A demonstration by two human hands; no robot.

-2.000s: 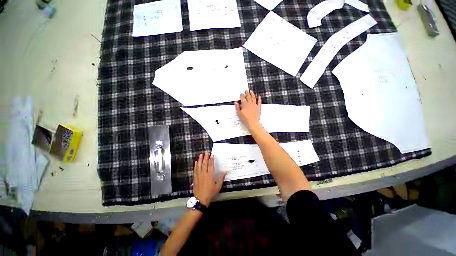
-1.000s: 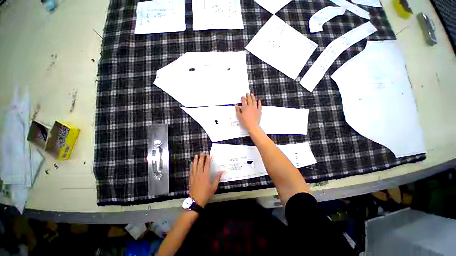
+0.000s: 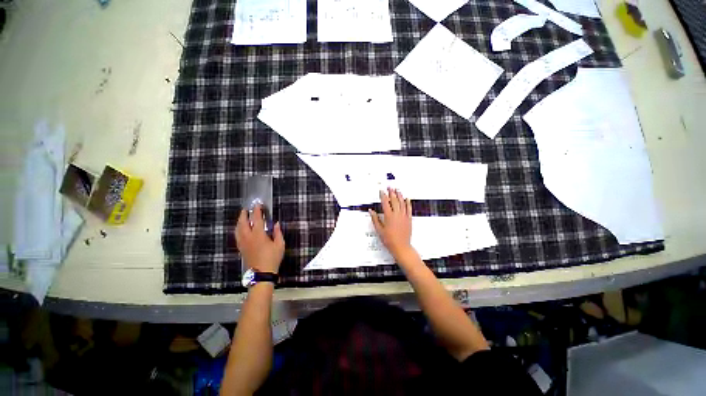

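Dark plaid cloth (image 3: pixel 209 139) lies flat under white paper pattern pieces. My left hand (image 3: pixel 260 244) is over the grey metal weight (image 3: pixel 259 188), fingers around its handle area; the palm hides its lower part. My right hand (image 3: pixel 395 224) holds nothing; its palm is over the lowest pattern piece (image 3: pixel 453 231) and its fingertips reach the lower edge of the middle piece (image 3: pixel 441 179). The upper pointed piece (image 3: pixel 341 116) lies above them, untouched.
More pieces lie farther up and right, including a large curved one (image 3: pixel 592 147) and a tilted square (image 3: pixel 449 71). An open yellow-and-dark box (image 3: pixel 116 195) and loose white sheets (image 3: pixel 42 201) are at left. Another grey weight (image 3: pixel 670 54) is at far right.
My left hand has moved left from the lowest piece onto the metal weight. My right hand has moved down from the middle piece to the lowest one. The view has shifted slightly.
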